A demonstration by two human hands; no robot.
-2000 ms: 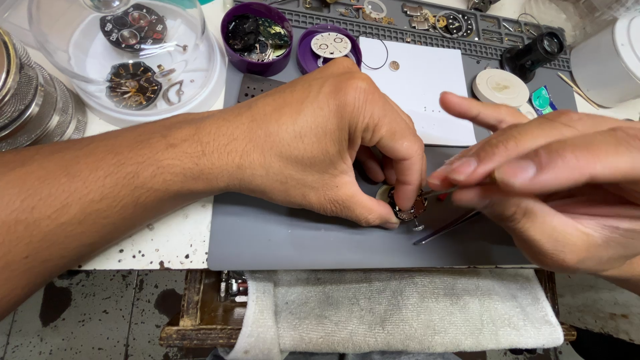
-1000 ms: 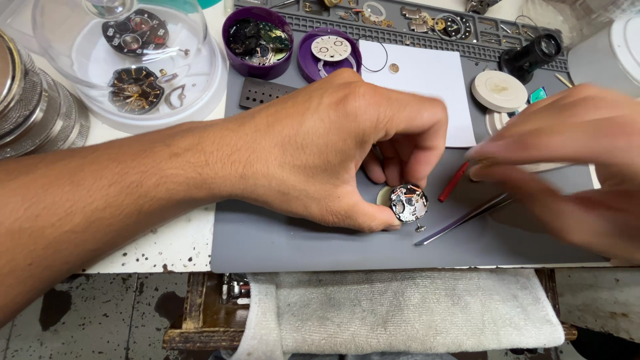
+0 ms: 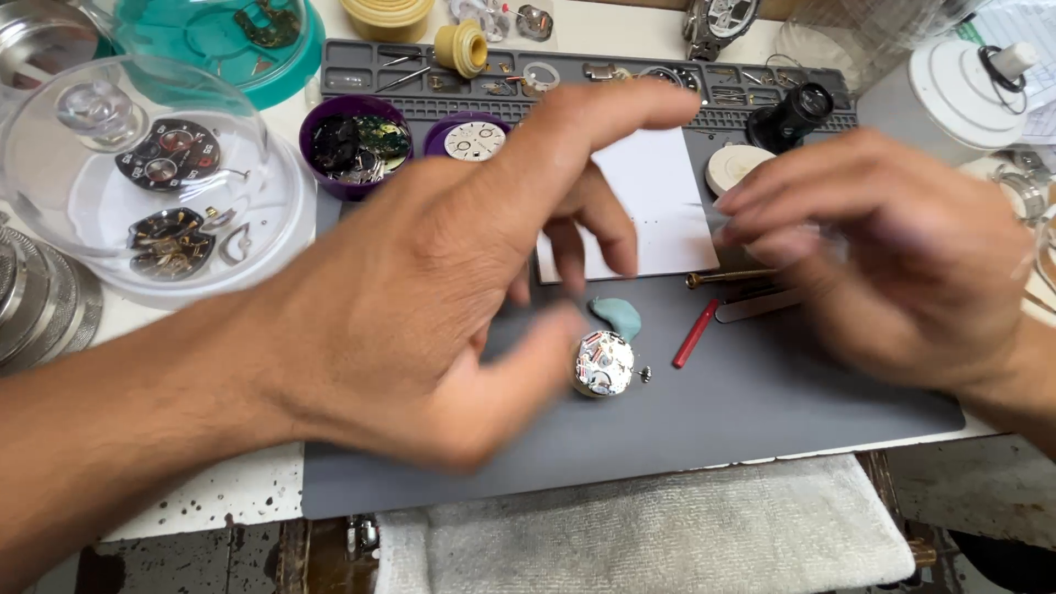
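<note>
A watch movement (image 3: 605,364) lies on the grey mat (image 3: 495,445), its crown and stem (image 3: 645,374) pointing right. A pale blue lump of putty (image 3: 617,318) lies just behind it. My left hand (image 3: 487,264) hovers to the left of the movement, blurred, fingers apart and holding nothing. To the right, my right hand (image 3: 874,256) is raised with its fingertips close together; a thin blurred tool tip seems to show at them, but what it holds is unclear. A red stick-like tool (image 3: 695,333) and a brass-ended screwdriver (image 3: 730,278) lie between the movement and that hand.
Behind are a white paper pad (image 3: 660,206), a purple cup of parts (image 3: 355,103), a purple dish with a dial (image 3: 474,142), a black loupe (image 3: 790,115) and a compartment tray (image 3: 577,74). A clear dome (image 3: 206,107) covers dials at left. A towel (image 3: 643,528) hangs in front.
My left hand has let go of the watch movement and lifted away to the left. The red tool, near my right hand a second ago, now lies on the mat.
</note>
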